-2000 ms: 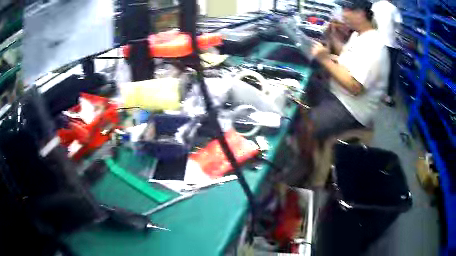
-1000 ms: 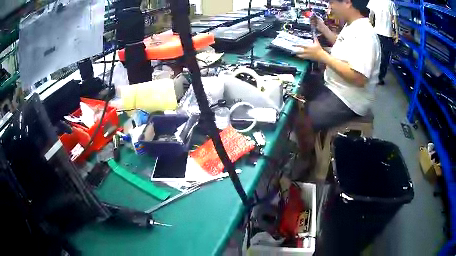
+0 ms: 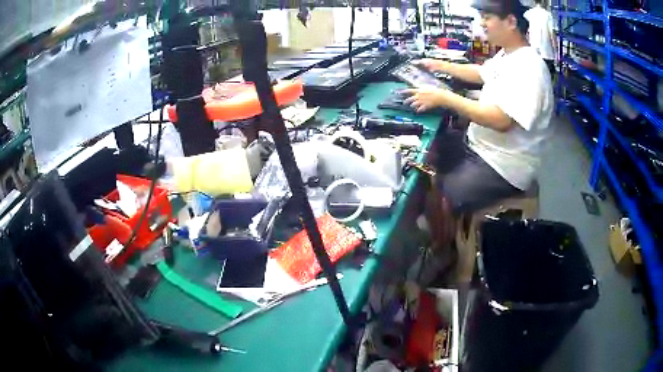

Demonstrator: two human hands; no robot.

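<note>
Neither of my hands is in view. Nearest in front, an electric screwdriver (image 3: 193, 340) lies on the green mat (image 3: 291, 330) at the bottom left, its silver bit pointing right. A green strip (image 3: 198, 290) and a thin silver rod (image 3: 265, 304) lie beyond it. A red sheet (image 3: 314, 248) lies right of a navy parts box (image 3: 236, 224). A red parts bin (image 3: 142, 211) holding small items stands left of the box. Dark upright panels (image 3: 80, 269) fill the left edge.
A yellowish roll (image 3: 212, 172) and white ring (image 3: 344, 200) lie farther back. A black waste bin (image 3: 536, 265) stands right of the bench beside a white box of scraps (image 3: 452, 327). A seated person (image 3: 512, 109) holds a flat device at the bench. Blue shelving (image 3: 608, 94) lines the right. A black strap (image 3: 291, 171) crosses the view.
The view has shifted, so the bench items sit slightly lower. The seated person's hands and the flat device have come down toward the bench.
</note>
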